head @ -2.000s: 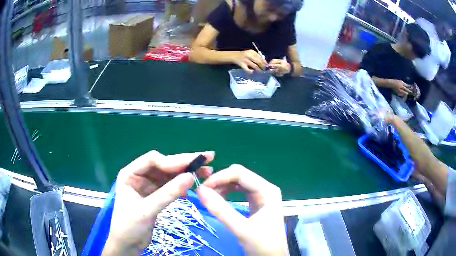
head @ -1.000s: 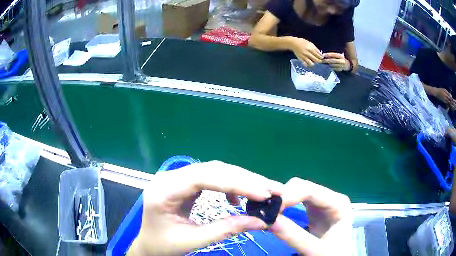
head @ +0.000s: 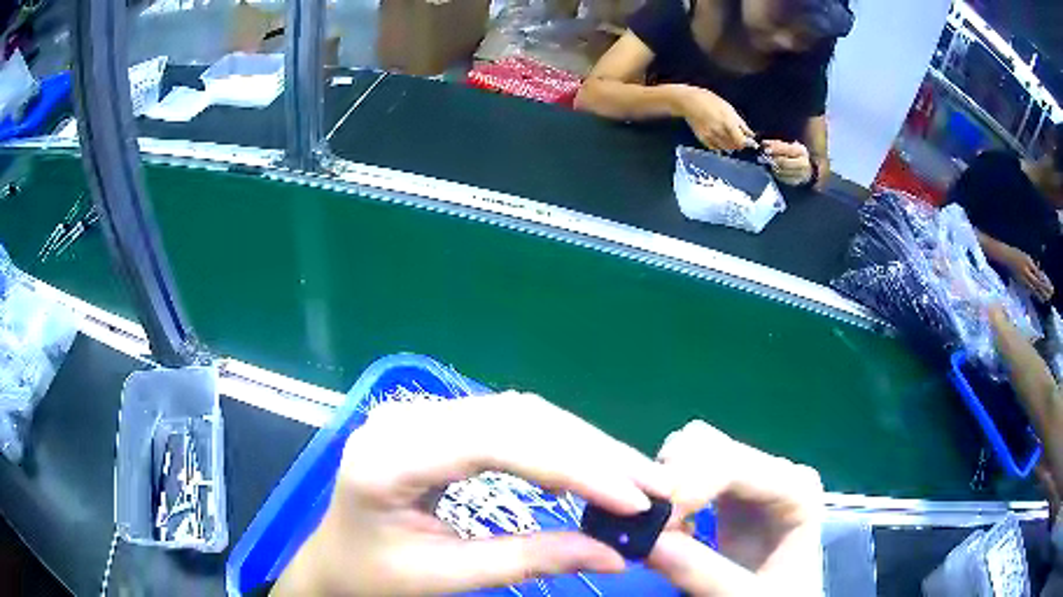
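Note:
My left hand holds a small black housing between finger and thumb, above the blue tray. My right hand pinches at the housing's right end with its fingertips. Whether a lead is in the right fingertips cannot be told. The blue tray lies below both hands. White leads are heaped in it, partly hidden by my left hand.
A clear tub with white and dark slim pieces stands at left. The green belt runs across, with metal posts at left. Across it, a person works over a clear tub. An arm reaches by bagged parts at right.
The view has swung left since the earliest frame. The black housing has turned from slanting up to lying flatter, with both hands now closed in on it. White leads no longer show below it.

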